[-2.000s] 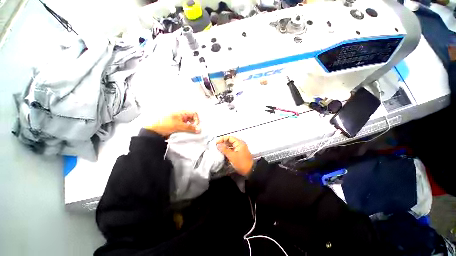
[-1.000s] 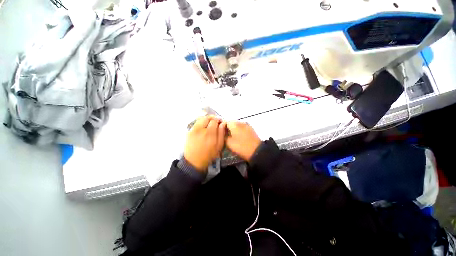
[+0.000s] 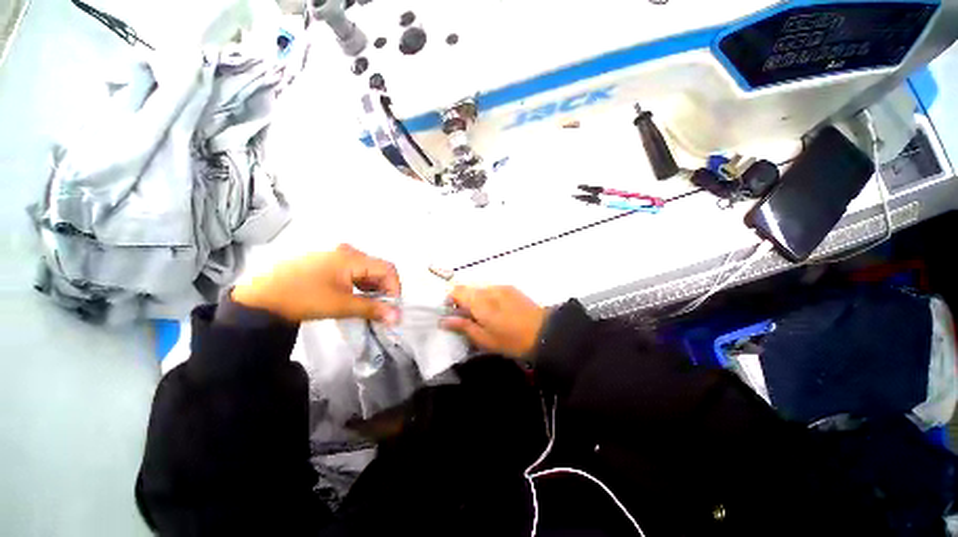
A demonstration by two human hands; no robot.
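Observation:
A limp pale grey cloth piece (image 3: 394, 351) hangs between my hands at the table's front edge and falls toward my lap. My left hand (image 3: 331, 285) pinches its upper edge on the left between thumb and fingers. My right hand (image 3: 497, 318) pinches the same edge on the right. The presser foot and needle area (image 3: 465, 173) of the white sewing machine (image 3: 588, 68) is beyond my hands, apart from the cloth. The lower part of the cloth is partly hidden by my dark sleeves.
A crumpled grey cloth pile (image 3: 137, 199) lies at left. Thread snips (image 3: 622, 199), a black-handled tool (image 3: 655, 145), small dark fittings (image 3: 737, 178) and a phone (image 3: 812, 195) lie at right. Dark blue panels (image 3: 846, 351) sit in a blue crate below. A white cord hangs on my chest.
My hands were close together with the cloth mostly hidden. My left hand has moved left, away from my right, and the cloth now shows spread between them. The camera view has shifted slightly.

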